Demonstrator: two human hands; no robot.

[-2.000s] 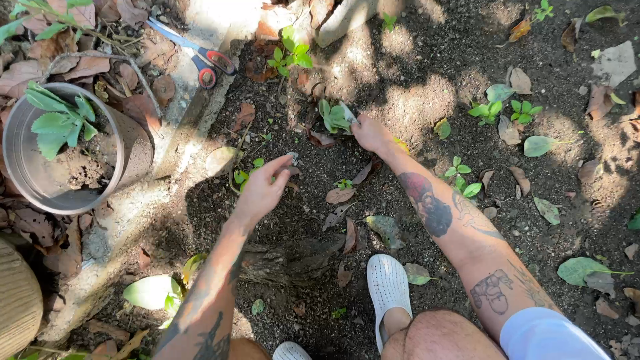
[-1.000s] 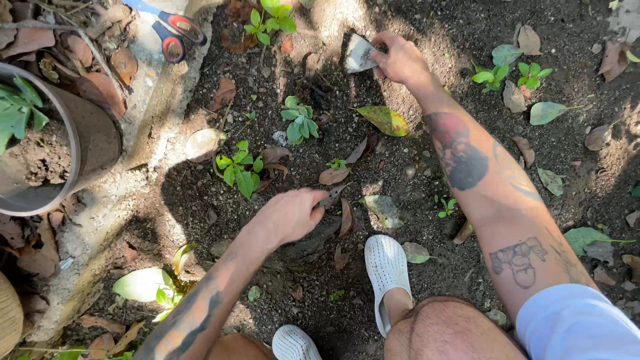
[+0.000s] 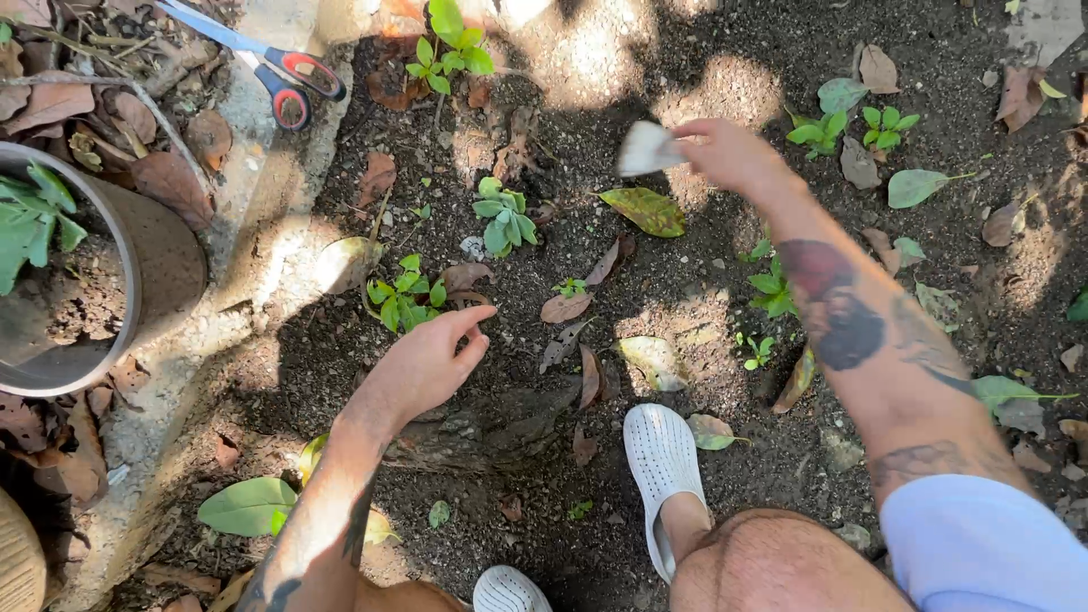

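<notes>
In the head view, my right hand (image 3: 733, 160) holds a small whitish flat scraper-like piece (image 3: 648, 150) over the soil, up and to the right of a small succulent (image 3: 506, 218). That succulent stands in the dark soil, with a yellow-green leaf (image 3: 648, 212) lying to its right. My left hand (image 3: 427, 355) is empty, its fingers loosely apart, just below a small green seedling (image 3: 403, 295). At the left edge, a tilted plastic pot (image 3: 161, 268) holds soil and another succulent (image 3: 32, 217). Whether the whitish piece touches the ground cannot be told.
Scissors (image 3: 293, 81) with red and dark handles lie on a concrete border (image 3: 255, 161) at the upper left. A thick root or piece of wood (image 3: 484, 429) lies below my left hand. My white clogs (image 3: 663, 476) stand on the soil, among dry leaves and seedlings.
Two seconds ago my right hand was at the succulent; it has moved away to the right with the whitish piece. My left hand dipped lower, then rose toward the seedling.
</notes>
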